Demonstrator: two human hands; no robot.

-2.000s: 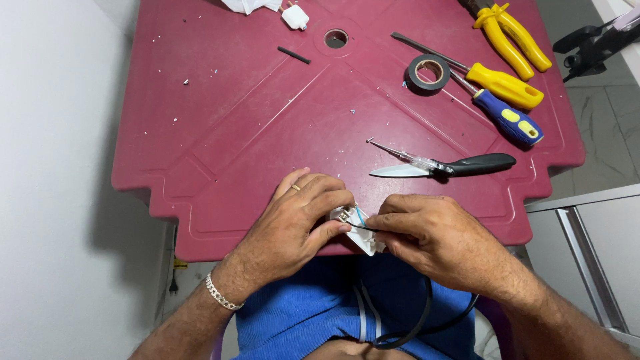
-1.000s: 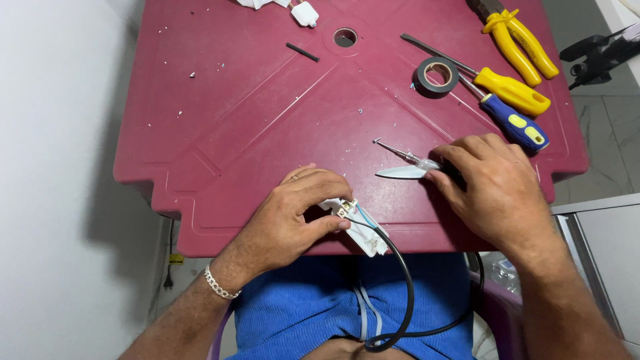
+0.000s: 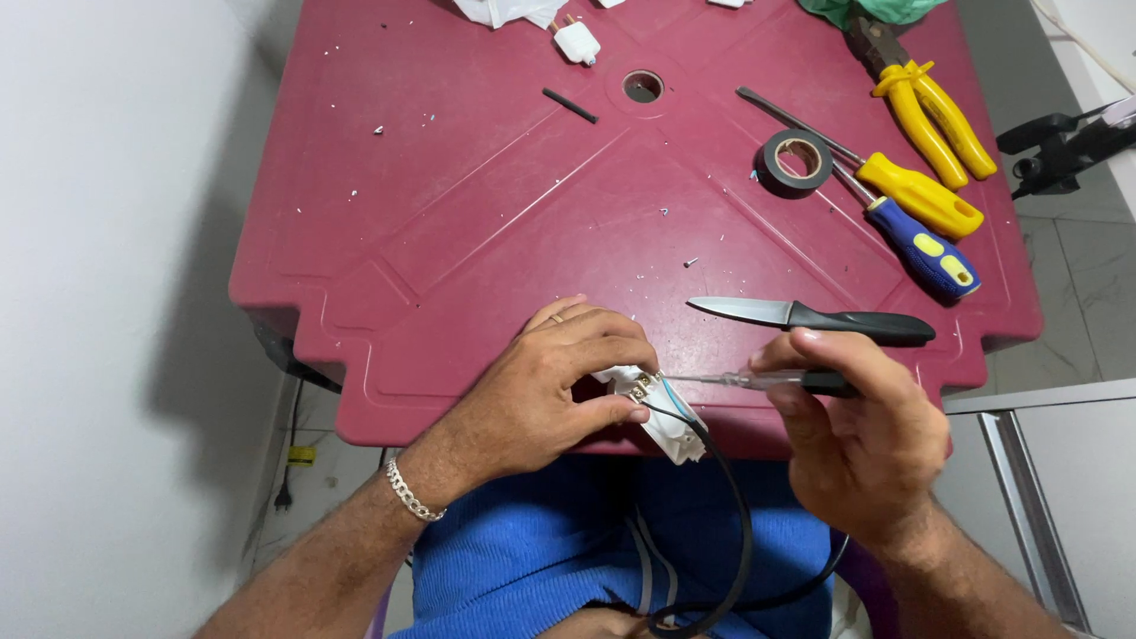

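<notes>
My left hand point(image 3: 568, 382) grips a white plastic electrical socket housing point(image 3: 672, 433) at the table's near edge. Metal terminals show in its opened side, with a blue wire and a dark wire at them. A black cable point(image 3: 741, 532) runs from the housing down over my lap. My right hand point(image 3: 852, 417) holds a small screwdriver with a clear and black handle point(image 3: 772, 381). Its thin shaft points left, its tip close to the terminals; whether it touches a screw I cannot tell. Just beyond my right hand lies a knife with a black handle point(image 3: 861, 323).
On the red plastic table point(image 3: 497, 293) lie black electrical tape point(image 3: 794, 163), a yellow-handled screwdriver point(image 3: 919, 193), a blue-handled screwdriver point(image 3: 923, 248), yellow-handled pliers point(image 3: 932, 115), a white plug point(image 3: 577, 43) and a short black sleeve piece point(image 3: 570, 105). A small screw point(image 3: 690, 263) lies beyond the knife.
My right hand left the housing, reached to the small screwdriver beside the knife, and has brought it back left to the terminals. The knife stays on the table. My left hand keeps its hold.
</notes>
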